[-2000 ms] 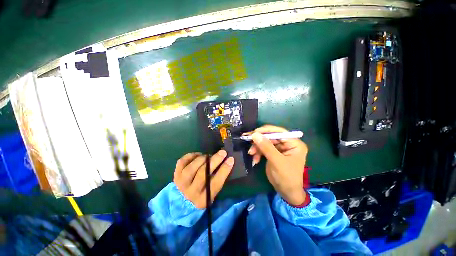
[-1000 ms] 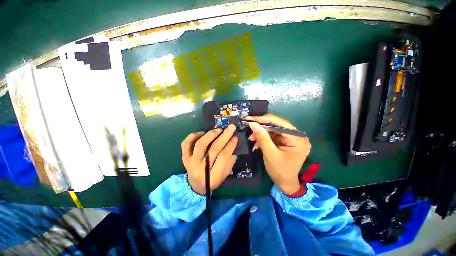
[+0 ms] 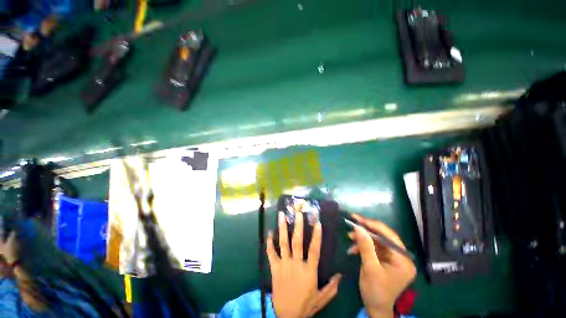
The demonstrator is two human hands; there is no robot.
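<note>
A phone unit [image 3: 300,205] lies on a black tray [image 3: 332,236] in front of me, its board end pointing away. My left hand [image 3: 296,264] lies flat over it with the fingers spread, touching its upper part and hiding most of it. My right hand [image 3: 383,264] is just right of the tray and holds the tweezers [image 3: 380,238], tips pointing up and left, off the phone. A white liner sheet [image 3: 180,211] with a black sticker [image 3: 196,159] at its top lies to the left.
A yellow tape sheet [image 3: 288,174] lies beyond the phone. Another opened phone [image 3: 462,199] sits on a black stack at right. Trays with phones [image 3: 428,46] lie on the green surface beyond the pale strip [image 3: 347,133]. A blue bin [image 3: 82,227] and another person's hand [image 3: 9,247] are at left.
The view has shifted upward, showing the far surface. My left hand has flattened over the phone. My right hand and the tweezers have moved off the phone to the right.
</note>
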